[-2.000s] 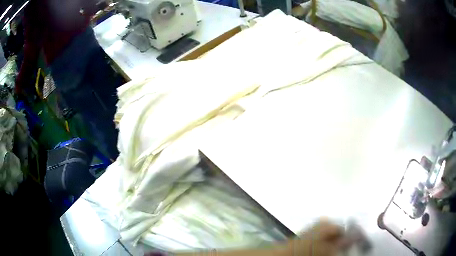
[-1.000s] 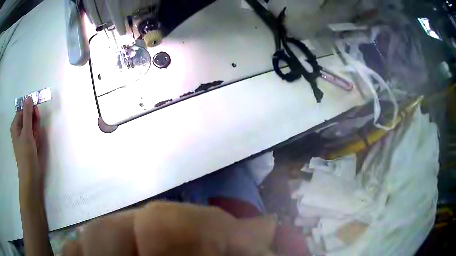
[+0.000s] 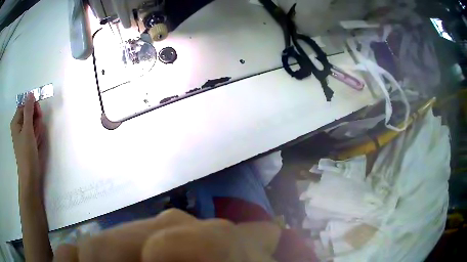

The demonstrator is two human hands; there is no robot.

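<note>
My left hand [image 3: 30, 120] lies on the white machine table [image 3: 169, 153] at the far left. Its fingertips are on a small silvery printed label strip [image 3: 45, 92]; whether they pinch it or only press it down is hard to tell. My right hand [image 3: 169, 240] is large, blurred and close to the camera at the bottom, cut off by the edge. Its fingers look bent, and their tips and anything in them are hidden. The lit needle area [image 3: 135, 53] of the sewing machine is at the upper left, right of my left hand.
Black-handled shears [image 3: 302, 59] and a slim pink tool [image 3: 347, 78] lie at the bed's right end. A looped white tape [image 3: 384, 94] hangs at the table's right end. White garment pieces [image 3: 409, 184] hang by a yellow tube [image 3: 374, 145] at the lower right. My lap shows below the table edge.
The view has swung from the garment heap to the machine. Since one second ago, both hands have stayed nearly in place, with my left fingertips still at the label strip.
</note>
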